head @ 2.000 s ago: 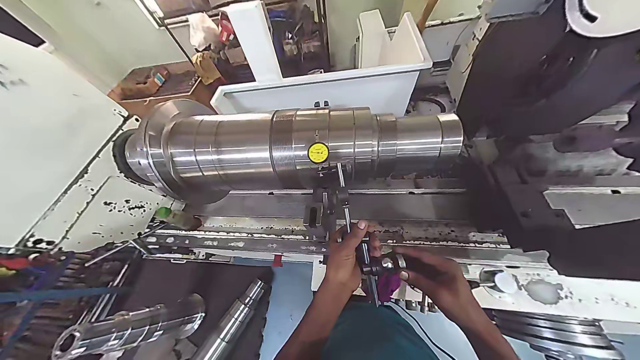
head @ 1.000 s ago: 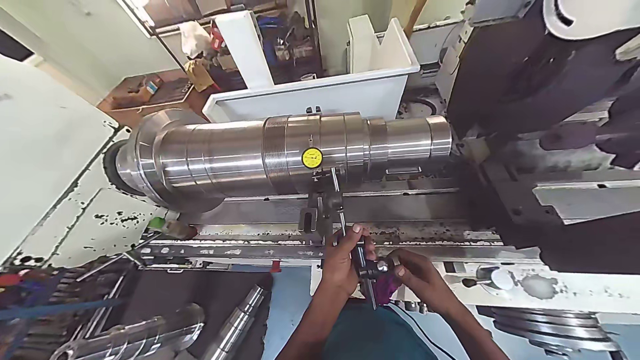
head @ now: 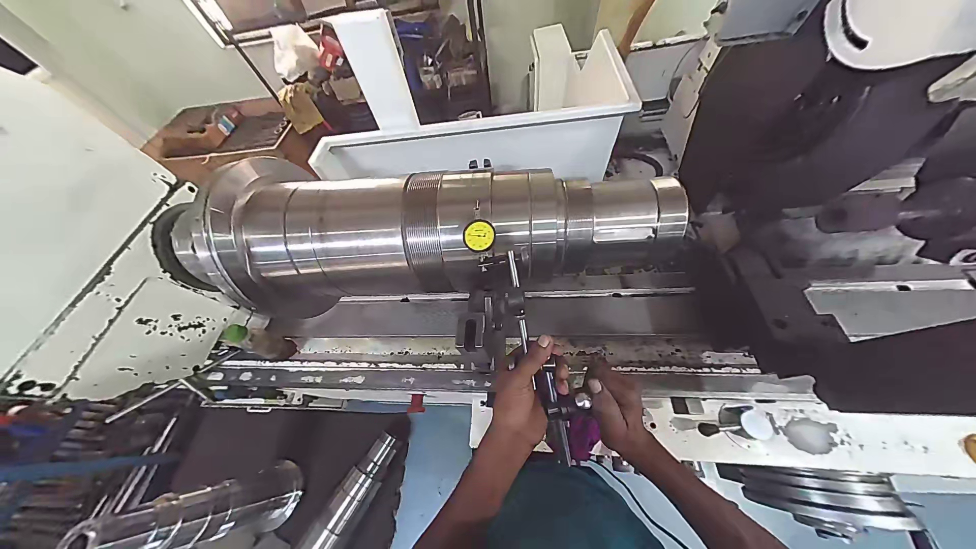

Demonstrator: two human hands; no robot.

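A large stepped steel spindle (head: 358, 221) with a threaded band lies horizontally across the machine. In front of its right half is a yellow-faced dial indicator (head: 479, 235), carried by a jointed rod stand (head: 519, 305). My left hand (head: 526, 400) is closed around the stand's lower rod and clamp. At the clamp's round knob (head: 583, 401) is my right hand (head: 616, 404), its thumb and fingers close to the knob; whether they touch it is unclear. A purple cloth (head: 583, 436) shows below, between the hands.
Behind the spindle stands a white tray (head: 488, 137). Machine ways (head: 366, 381) run below it. A dark machine part (head: 770, 305) stands at right. Other steel shafts (head: 354, 496) lie at lower left, near a dark mat. A small cup-like container (head: 751, 423) sits right of my hands.
My right hand's fingers have shifted around the clamp knob. My left hand stays on the stand, and the dial indicator remains in front of the spindle.
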